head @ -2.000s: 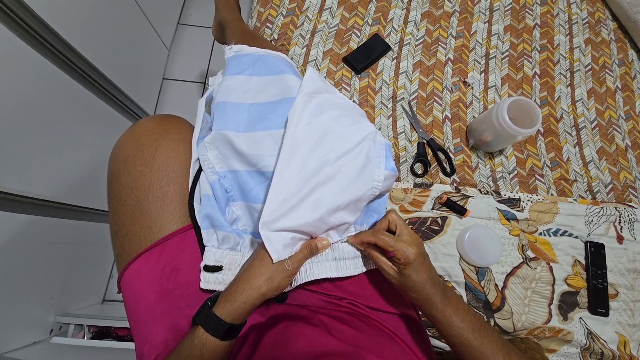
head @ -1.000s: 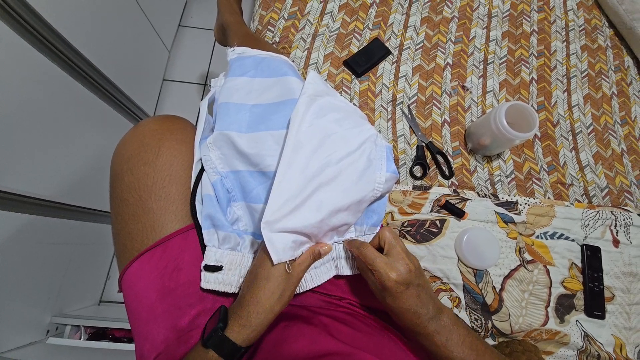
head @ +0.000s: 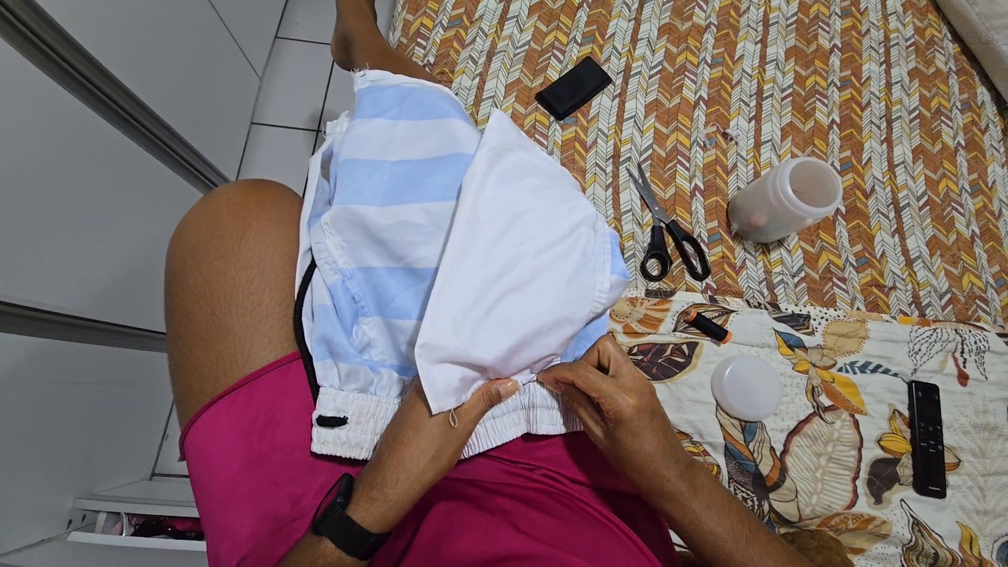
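Note:
Across my lap lie light blue and white striped shorts (head: 402, 181), with a gathered elastic waistband (head: 354, 421) toward me and a white pocket lining (head: 512, 268) spread over them. My left hand (head: 465, 417) reaches under the lining and pinches its lower edge at the waistband, thumb on top. A small thread loop hangs beside that thumb. Close on its right, my right hand (head: 606, 390) has thumb and forefinger pinched at the seam on what looks like a fine needle or thread, too small to tell which. A black drawcord (head: 304, 331) runs along the shorts' left side.
On the patterned bedcover lie black-handled scissors (head: 665, 232) with blades a little apart, a black phone-like object (head: 573, 87) and an uncapped translucent jar (head: 780, 201). Nearer are a black thread spool (head: 709, 325), a round white lid (head: 746, 387) and a black remote control (head: 927, 439). White cabinet doors (head: 71, 173) stand at left.
My right hand's fingers have shifted slightly at the seam, from lower on the waistband to the lining's edge. My left hand keeps its hold on the cloth.

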